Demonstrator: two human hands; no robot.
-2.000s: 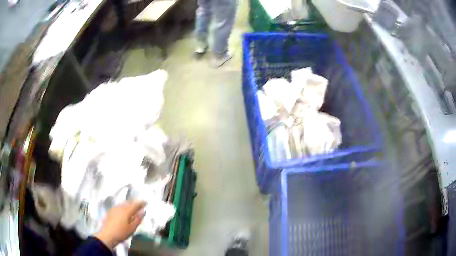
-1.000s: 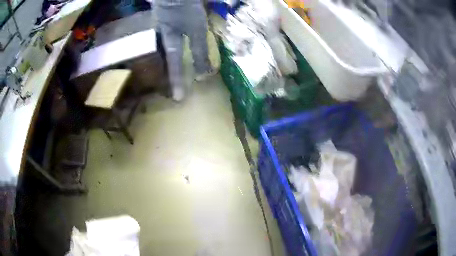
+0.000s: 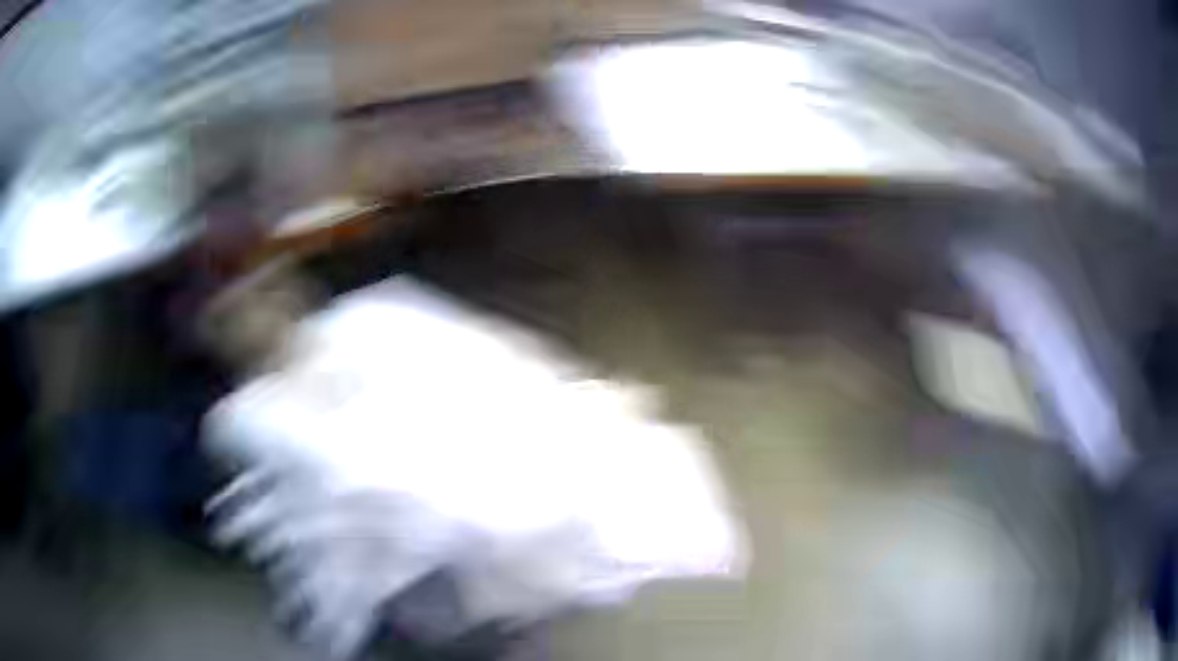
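Note:
A large bundle of white cloth pieces [image 3: 478, 452] fills the left and middle of the view, strongly blurred by motion, with ragged folds at its lower left. A blurred tan shape at the bundle's upper left may be my left hand [image 3: 262, 310], but its fingers and grip cannot be made out. My right hand does not show; it is out of the picture or hidden by the cloth.
A bright white tabletop [image 3: 736, 110] with a brown edge crosses the top. A pale stool seat [image 3: 975, 372] and a long pale board [image 3: 1053, 355] stand at the right. Greenish floor shows below. Dark space lies under the table.
The view has swung left, from the aisle and crates towards the table. The cloth bundle has come from the bottom edge into the middle. The blue and green crates have left the view.

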